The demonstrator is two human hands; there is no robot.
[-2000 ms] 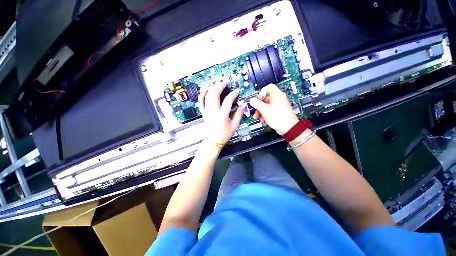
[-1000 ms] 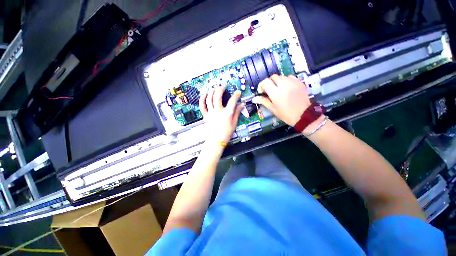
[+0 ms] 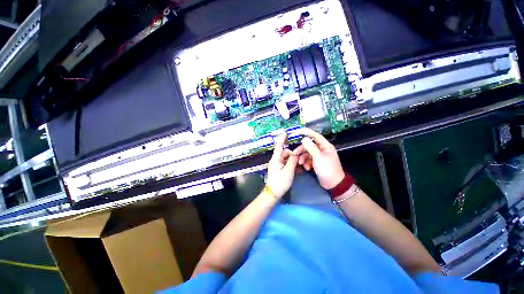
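Observation:
The main board (image 3: 258, 95) with its black ribbed heatsink (image 3: 308, 67) lies in the white metal recess (image 3: 241, 47) of a face-down television. A pale flat piece (image 3: 287, 108) shows on the board's lower middle. My left hand (image 3: 281, 169) and my right hand (image 3: 322, 161) are close together at the television's near edge, below the board. Their fingertips meet near a whitish-blue strip at that edge. Whether either hand holds something small is too blurred to tell.
A long black cover piece with red wires (image 3: 86, 63) lies at the upper left. Black back panels (image 3: 126, 109) flank the recess. An open cardboard carton (image 3: 141, 252) stands at the lower left. A green-topped bench (image 3: 442, 172) with metal strips (image 3: 477, 247) is at the right.
Both hands have moved off the board's middle toward the near edge and come together. More of the board and the pale flat piece now show. The camera view has shifted slightly.

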